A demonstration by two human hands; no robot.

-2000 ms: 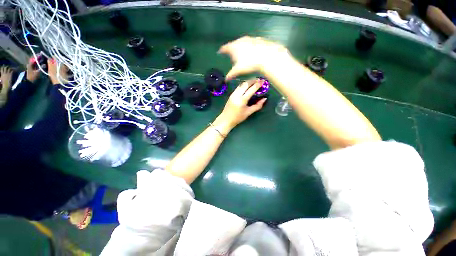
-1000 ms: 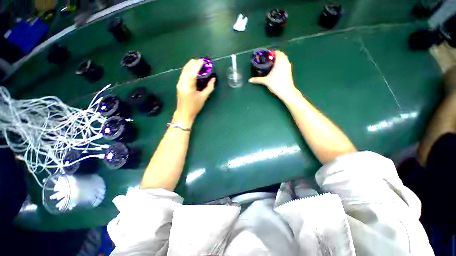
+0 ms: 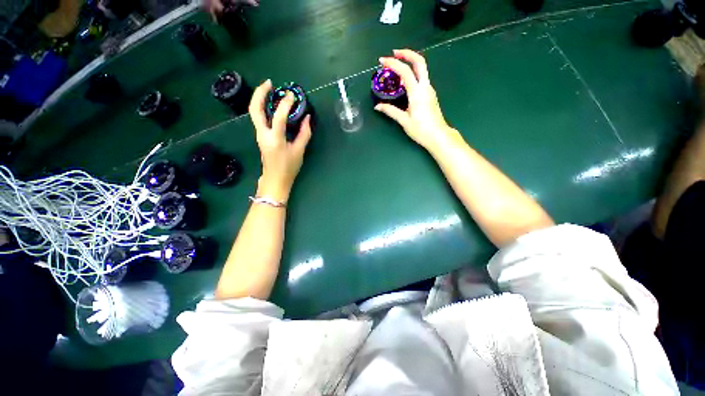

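Observation:
My left hand [image 3: 280, 143] is around a black lamp unit [image 3: 295, 103] with a teal and reddish glow on its top; one finger lies over the top. My right hand [image 3: 420, 104] is around a second lamp unit [image 3: 388, 83] that glows pink and purple, fingers at its top edge and thumb at its near side. Both units appear upright on the green bench. A small clear bottle [image 3: 349, 116] with a white stem stands between the hands, touching neither.
White cables [image 3: 69, 220] lie tangled at the left, beside several domed lamp units [image 3: 178, 252]. A clear tub [image 3: 94, 313] of white sticks is at the near left. More black units [image 3: 230, 88] stand along the far side. Another person's hand [image 3: 219, 6] shows at the top; another arm [image 3: 686, 182] is at the right.
Since one second ago, the left unit's glow has changed from purple to teal and reddish, and a left finger now lies over its top. The right fingers have shifted up over their unit's edge.

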